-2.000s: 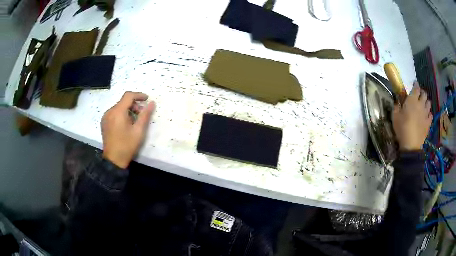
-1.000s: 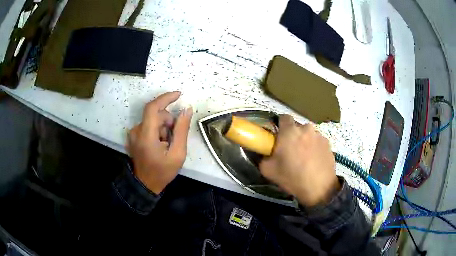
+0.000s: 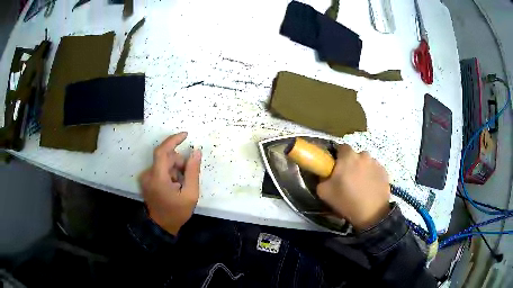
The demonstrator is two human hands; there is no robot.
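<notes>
My right hand (image 3: 355, 183) grips the wooden handle of the steam iron (image 3: 292, 180), whose pointed tip faces up and left. The iron sits over a black fabric piece (image 3: 271, 185); only its left edge shows, the rest is hidden under the iron. My left hand (image 3: 171, 185) is left of the iron over the table's front part, fingers curled and apart, holding nothing. An olive stack of cut pieces (image 3: 318, 104) lies just behind the iron.
A black rectangle (image 3: 104, 99) lies on a larger olive panel (image 3: 73, 62) at left. Black pieces (image 3: 322, 34) and an olive strip lie at the back. Red-handled scissors (image 3: 422, 62) and a dark iron rest (image 3: 435, 140) are at right, with blue hoses (image 3: 422, 214) beyond.
Since two seconds ago, the iron has moved left from the rest onto the black piece. Since one second ago, it sits slightly further right, uncovering the piece's left edge. The view has shifted.
</notes>
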